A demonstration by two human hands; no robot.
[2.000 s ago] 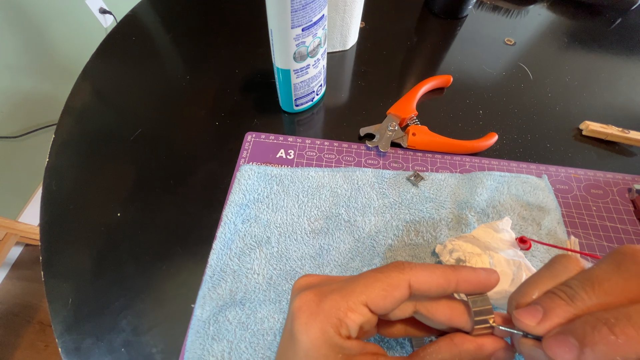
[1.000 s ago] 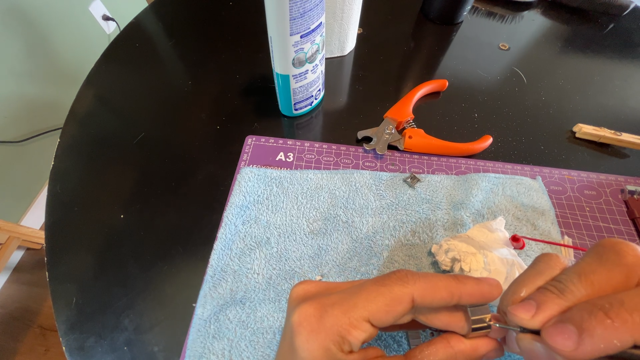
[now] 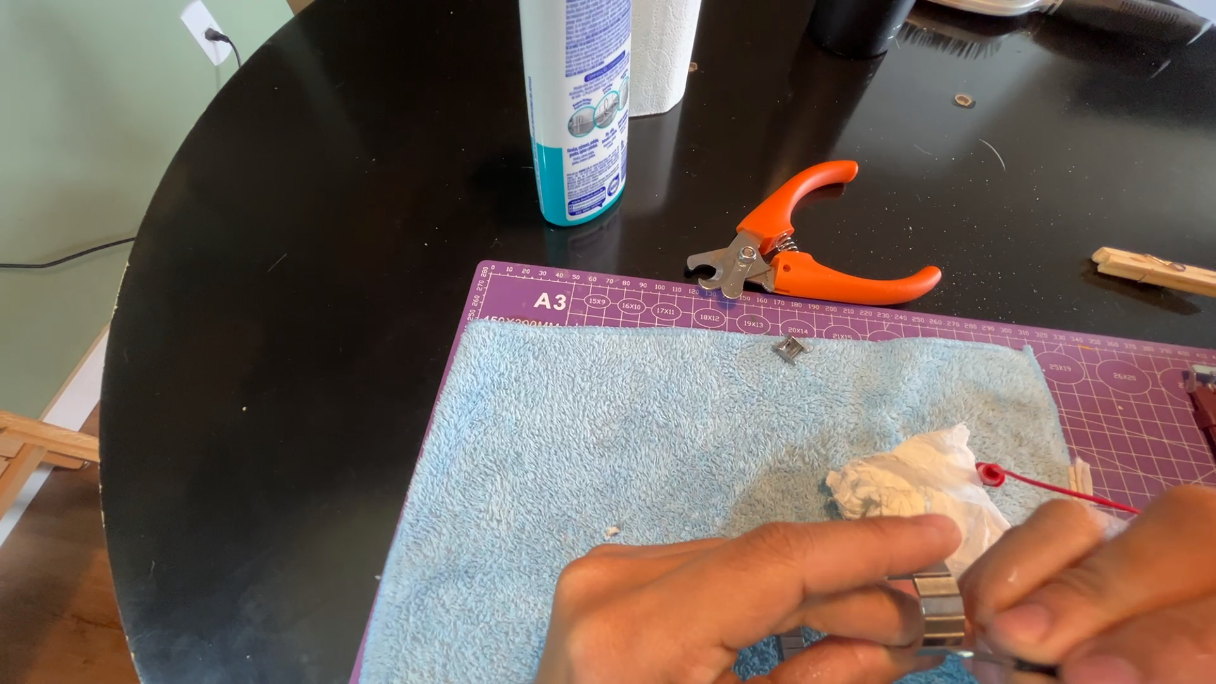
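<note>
At the lower right, my left hand (image 3: 760, 598) holds a metal link band (image 3: 940, 608), likely a watch bracelet, between its fingers. My right hand (image 3: 1102, 589) grips a thin dark tool (image 3: 1031, 668) whose tip lies at the lower edge of the band; the exact contact is hidden by the fingers. Beneath both hands lies a light blue towel (image 3: 608, 427). Crumpled white tissue (image 3: 902, 480) rests just behind the hands, with a red looped stick or wire (image 3: 1054, 486) beside it. A small metal piece (image 3: 789, 350) sits on the towel's back edge.
A purple cutting mat (image 3: 1102, 380) lies under the towel. Orange-handled clippers (image 3: 807, 247) rest behind its back edge, near a white and teal bottle (image 3: 579, 114) and a white paper roll (image 3: 660, 57). A wooden clothespin (image 3: 1154, 270) lies at the right on the black table (image 3: 285, 380).
The band has turned slightly between my left fingers, and my right hand with the thin tool sits a little lower against it. Both hands keep their holds.
</note>
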